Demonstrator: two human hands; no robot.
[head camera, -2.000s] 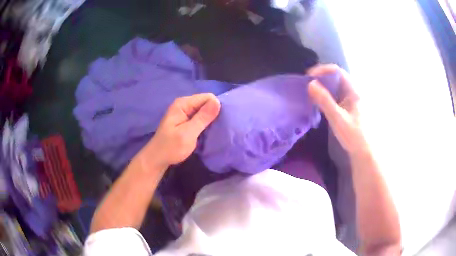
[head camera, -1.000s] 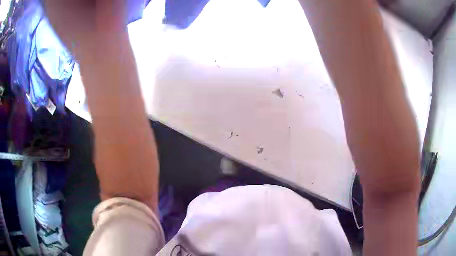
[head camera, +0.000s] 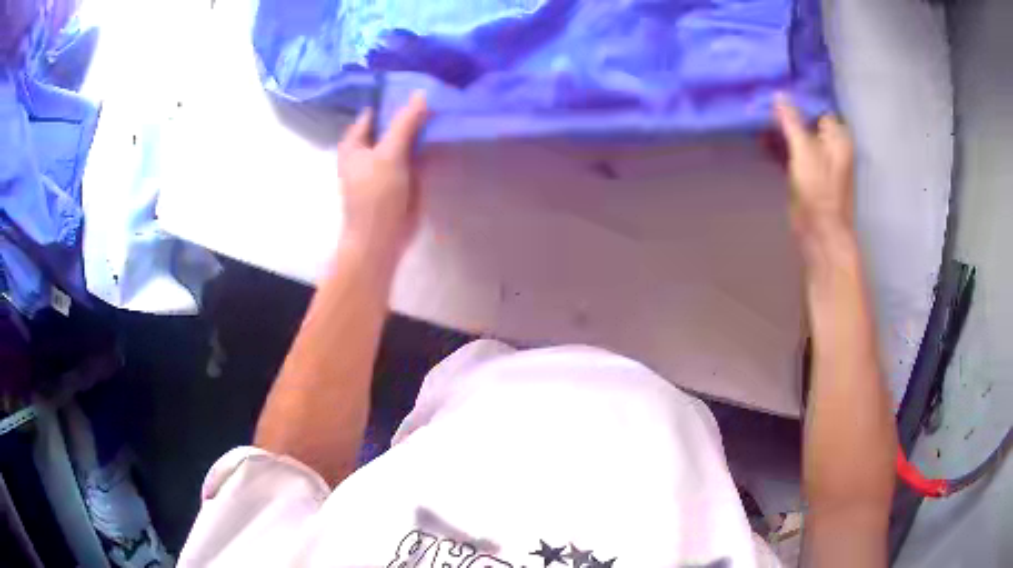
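A blue-purple jacket (head camera: 622, 67) lies on the white pressing table (head camera: 622, 244) at the top of the view, cut off by the upper edge. Its straight hem band (head camera: 589, 120) faces me. My left hand (head camera: 380, 155) grips the hem near its left part, thumb and fingers at the fabric edge. My right hand (head camera: 816, 155) grips the hem at its right corner, slightly blurred. Glossy wrinkled lining shows above the hem. No iron is in view.
Blue garments (head camera: 39, 166) with a white tag hang at the table's left end. A red-orange sleeve (head camera: 920, 477) on a grey line is at the lower right, beside dark cables (head camera: 944, 344). A pale wall (head camera: 986, 222) stands at the right. Dark floor shows below the table.
The view has turned from the garment heap on the floor to the table. The jacket now lies spread there, and both hands, cut off at the top one second ago, show holding its hem.
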